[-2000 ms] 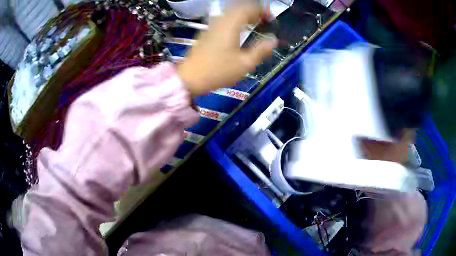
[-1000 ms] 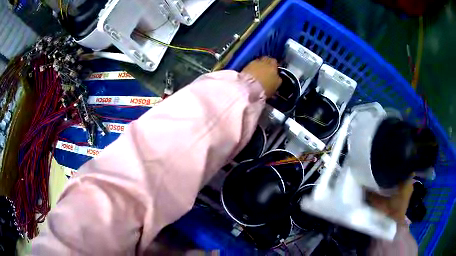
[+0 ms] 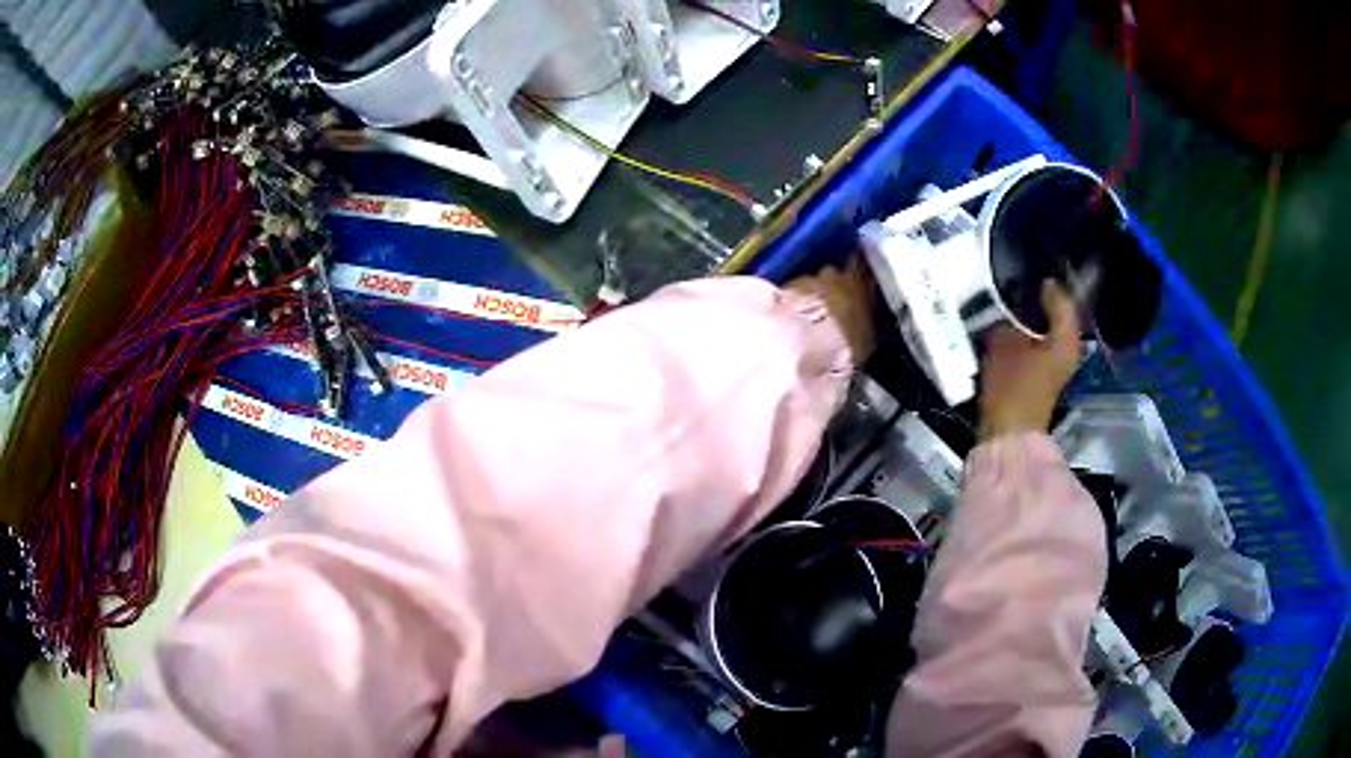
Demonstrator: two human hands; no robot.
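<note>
A white camera housing with a black camera head in its cup is tilted over the far part of the blue plastic crate. My right hand holds it by the cup and black head. My left hand is at the crate's far left side, beside the housing's flat plate; its fingers are mostly hidden, so its grip cannot be told. Several other finished subassemblies lie in the crate below and between my sleeves.
White bracketed bodies with trailing wires lie on the dark line surface at the upper left. A red-and-blue wire harness bundle lies at left, its ends over a blue-and-white BOSCH sheet. The bench edge borders the crate.
The held housing has moved from the crate's right side up to its far part, beside my left hand. My right forearm now crosses the crate. The view has shifted slightly.
</note>
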